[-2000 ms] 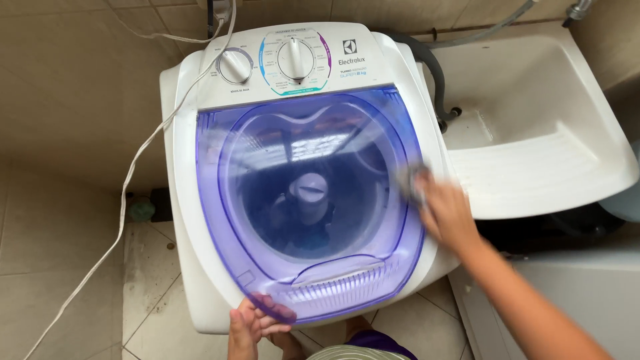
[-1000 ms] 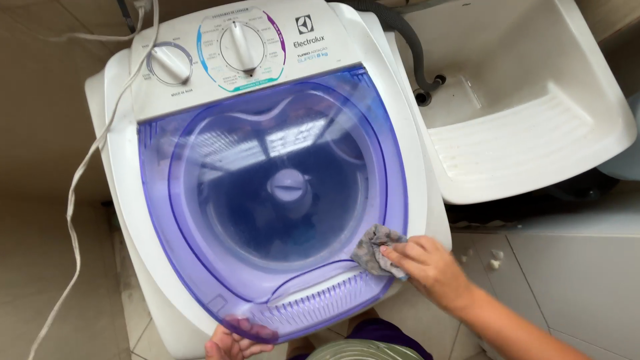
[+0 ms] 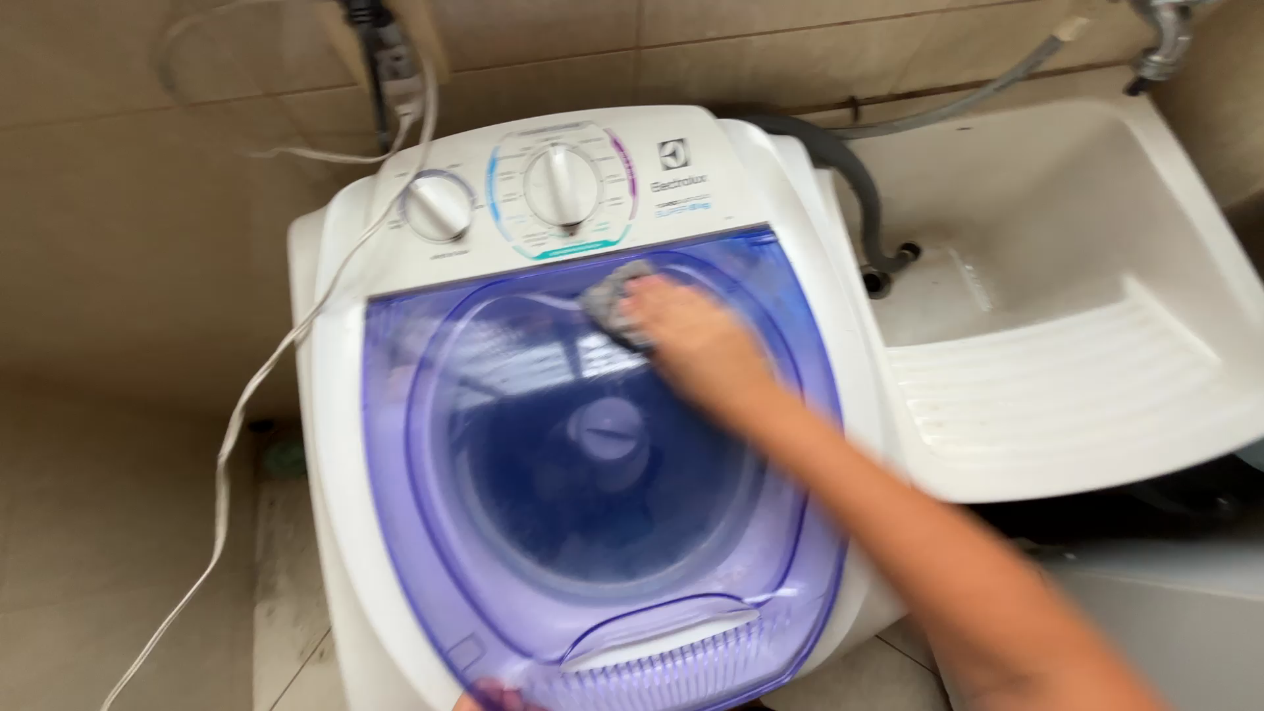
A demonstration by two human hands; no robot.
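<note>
A white Electrolux washing machine (image 3: 341,395) stands below me, its translucent purple lid (image 3: 395,494) lowered over the tub. My right hand (image 3: 696,341), slightly blurred, presses a crumpled grey cloth (image 3: 617,304) on the upper part of the lid, just under the control panel (image 3: 469,237). At the lid's lower left edge are the fingers of my left hand (image 3: 494,695), partly seen through the purple plastic; the rest of that hand is cut off by the frame. Inside the tub, the agitator (image 3: 607,433) shows through the lid.
A laundry sink (image 3: 1047,380) with a ribbed slope adjoins the machine on the right. A dark grey drain hose (image 3: 859,183) bends into it, and a tap (image 3: 1165,44) is above. A white cord (image 3: 229,444) hangs along the machine's left side from plugs at the wall (image 3: 553,59).
My right hand has carried the cloth from the lid's lower right corner up to its top middle. Earlier still, it was at the lid's right edge. My left hand stays at the lower left edge.
</note>
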